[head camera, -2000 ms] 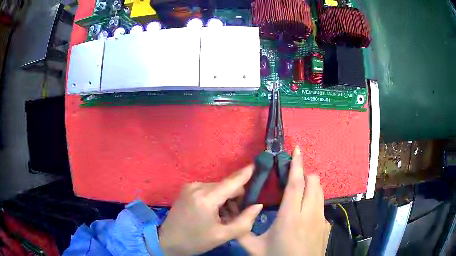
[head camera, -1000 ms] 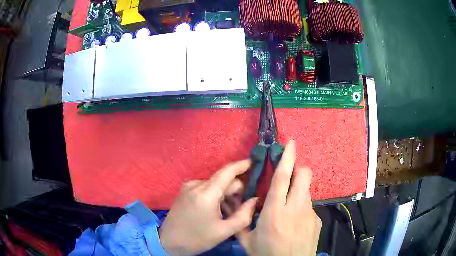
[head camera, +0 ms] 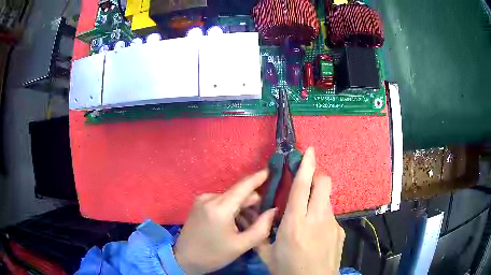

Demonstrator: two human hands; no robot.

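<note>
The power circuit board (head camera: 226, 111) lies component side up on the red foam pad (head camera: 177, 166), with long silver-white heatsinks (head camera: 156, 72) along its near left edge. Both my hands hold the needle-nose pliers (head camera: 285, 131), jaws pointing away from me. The jaw tips touch or nearly touch the board just right of the heatsinks; whether they grip a part cannot be told. My left hand (head camera: 218, 228) is around the left handle, fingers curled. My right hand (head camera: 309, 228) is on the right handle, index finger extended along it.
Two copper-red toroidal inductors (head camera: 285, 20) and a black block (head camera: 359, 67) stand at the board's right. Yellow blocks (head camera: 141, 20) are at the far left. A green surface (head camera: 441, 75) lies right of the pad. A white strip (head camera: 395, 150) runs along the pad's right edge.
The board has shifted slightly left in view. The pliers and both hands have moved slightly left with it, the jaw tips staying near the same spot on the board.
</note>
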